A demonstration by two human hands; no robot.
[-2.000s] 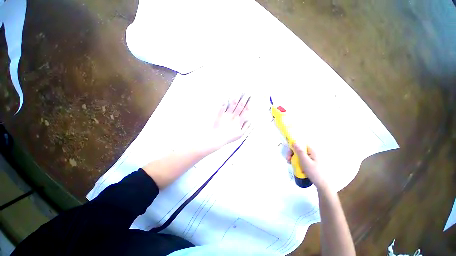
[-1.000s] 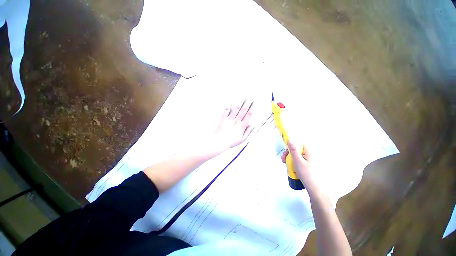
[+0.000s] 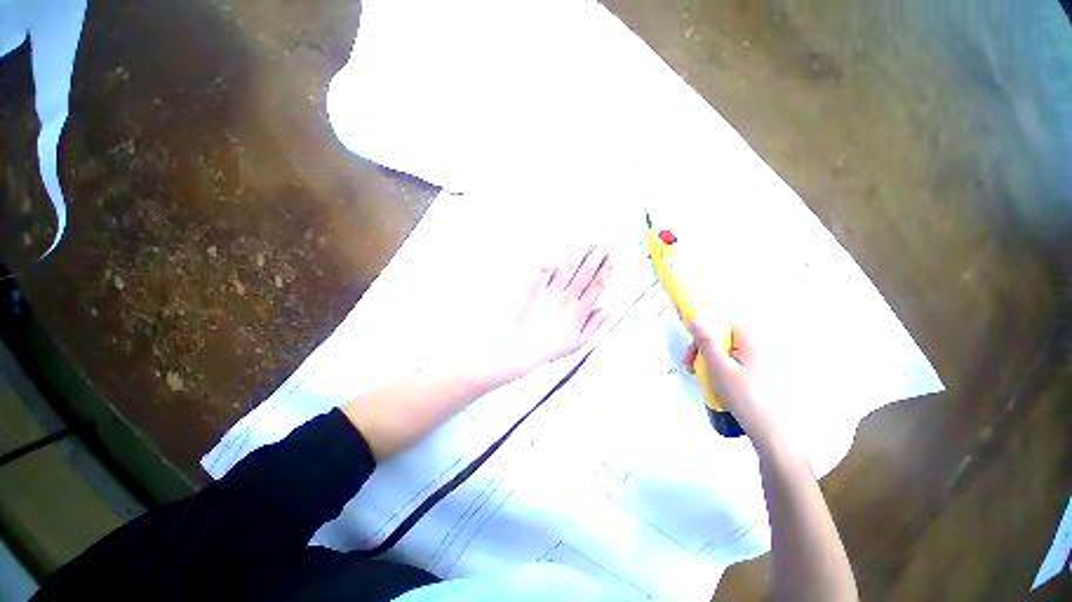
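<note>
A large white pattern sheet (image 3: 658, 435) lies on the brown table, glared blank in the middle, with thin lines near its lower part. A dark, narrow cut gap runs from the lower left up past my left hand. My left hand (image 3: 558, 312) lies flat on the sheet, fingers spread, left of the gap. My right hand (image 3: 731, 374) is closed around the yellow electric scissors (image 3: 674, 276), red button up, black rear end below. Their small dark blade tip is at the sheet, ahead of my left fingertips; glare hides the paper there.
The stained brown tabletop (image 3: 200, 235) shows around the sheet. A curling white paper offcut (image 3: 53, 118) lies at the upper left. A white paper corner (image 3: 1054, 553) shows at the lower right edge. The table's edge runs along the lower left.
The electric scissors have moved slightly forward, up the sheet. My left hand has slid slightly right and the dark gap reaches a little farther. The sheet's upper left edge shows farther right.
</note>
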